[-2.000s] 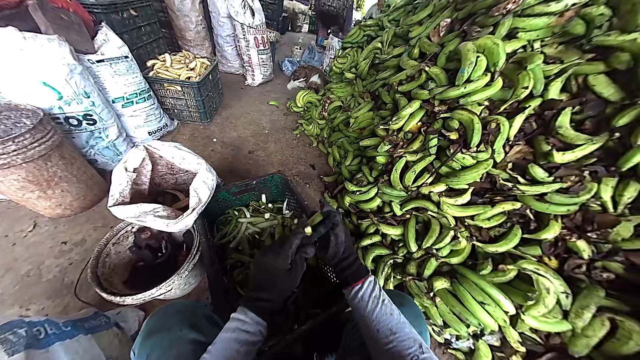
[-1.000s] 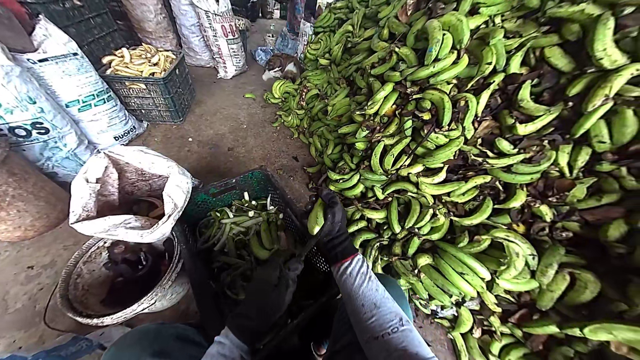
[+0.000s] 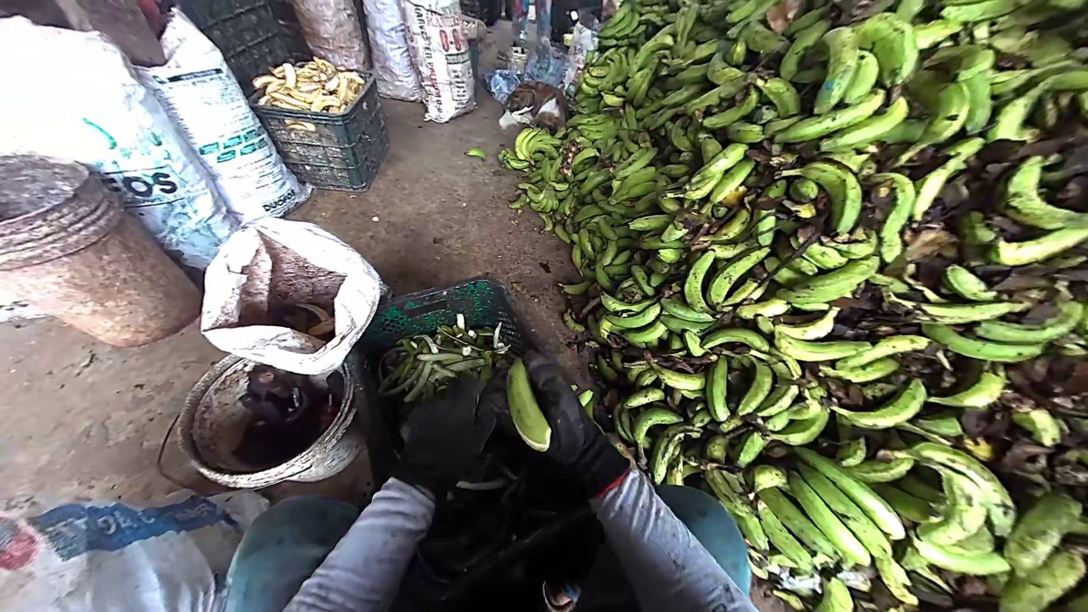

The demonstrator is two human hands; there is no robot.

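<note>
My right hand (image 3: pixel 565 416), in a black glove, holds a green plantain (image 3: pixel 527 406) upright, with its pale cut end toward me. Close beside it on the left is my left hand (image 3: pixel 450 429), also gloved in black; its fingers are dark and partly hidden, and whether they hold a tool cannot be made out. Both hands are over a dark plastic crate (image 3: pixel 433 299) between my knees. Long green and white peel strips (image 3: pixel 442 361) lie in the crate. A great heap of green plantains (image 3: pixel 765 314) rises on the right, near my right hand.
An open white sack (image 3: pixel 340 327) and a bucket of dark liquid (image 3: pixel 204 442) stand left of the crate. Farther left are a brown bucket (image 3: pixel 110 255) and full white sacks (image 3: pixel 229 127). Peeled plantains fill a crate (image 3: pixel 327 149) behind. A cat (image 3: pixel 535 106) appears to lie near the heap.
The plantain has moved down and is held closer to my left hand than one second ago. My hands were apart then and are now nearly together.
</note>
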